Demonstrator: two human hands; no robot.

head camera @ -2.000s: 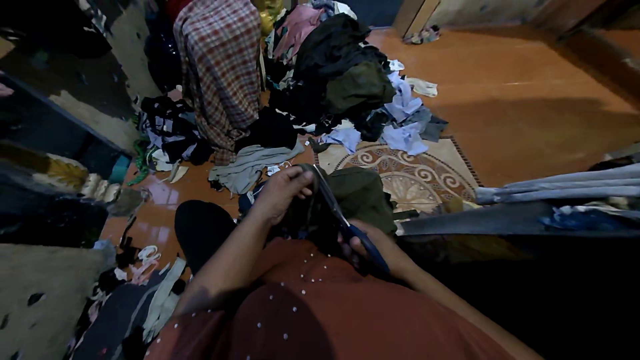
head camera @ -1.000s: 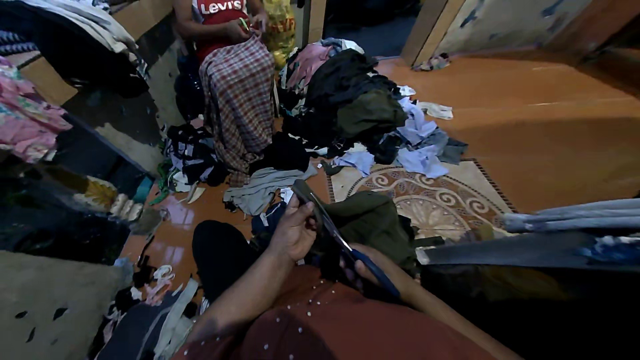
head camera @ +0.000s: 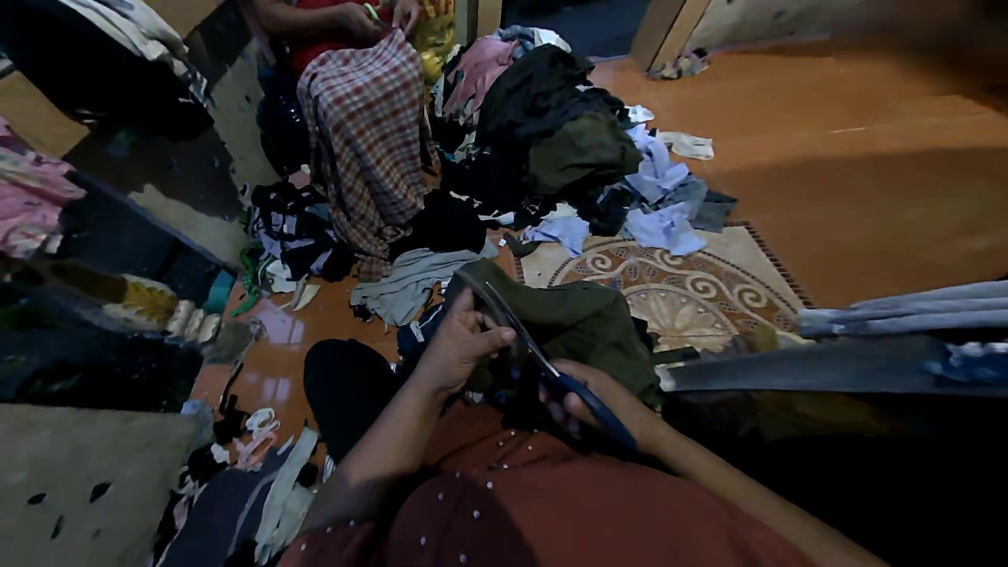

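Observation:
A dark olive-green cloth (head camera: 583, 315) lies over my lap and reaches up to my left hand (head camera: 465, 346), whose fingers and thumb pinch its edge. My right hand (head camera: 591, 398) grips the dark blue handles of a pair of fabric scissors (head camera: 524, 335). The blades point up and away from me and lie along the cloth, just right of my left fingers. Whether the blades are parted is hard to tell. Part of the right fingers is hidden behind the handles.
Another person (head camera: 339, 20) sits ahead with a checked cloth (head camera: 366, 118) over the lap. Right of them rises a large heap of dark clothes (head camera: 543, 118). Pale blue scraps (head camera: 665, 228) lie by a patterned floor panel (head camera: 693, 291). A grey ledge (head camera: 803, 366) stands on the right.
Both hands stay on the scissors and cloth. More of the olive cloth's edge now shows raised beside my left fingers. The view has swung from two seconds ago, bringing the other person's hands into sight.

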